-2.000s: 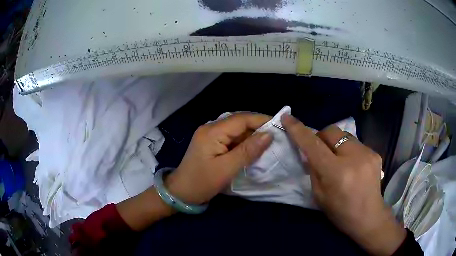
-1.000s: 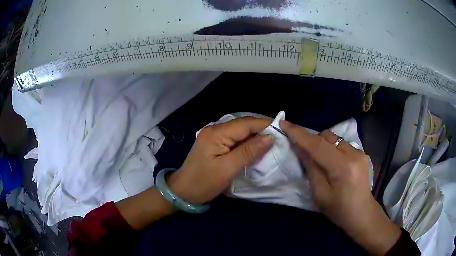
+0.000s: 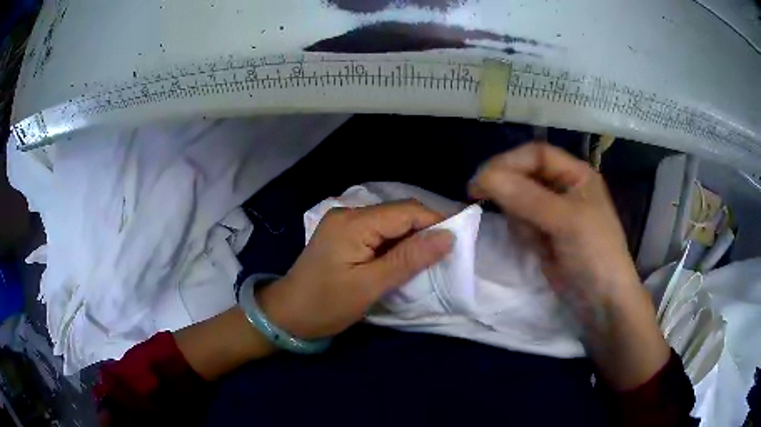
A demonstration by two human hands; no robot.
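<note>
A white garment piece [image 3: 467, 258] lies over my dark-clothed lap, with a folded, stitched band and a pointed corner raised. My left hand [image 3: 367, 254] pinches the band just left of that corner between thumb and fingers. My right hand [image 3: 542, 196] is raised just right of the corner, blurred, with fingers curled together. A thin, faint stick-like thing shows above its fingers, too blurred to name. Whether the right fingertips still touch the corner is unclear.
The white table edge with a tape measure [image 3: 367, 77] and yellow patch [image 3: 494, 90] crosses the top. A white cloth pile [image 3: 150, 225] hangs at left. At right, a grey bin [image 3: 667, 200] holds white pieces [image 3: 692, 321] and a tan bundle [image 3: 709, 213].
My right hand has moved up and off the cloth near the corner, with fingers now curled. My left hand still holds the band. The view has shifted slightly, and the corner stands more open.
</note>
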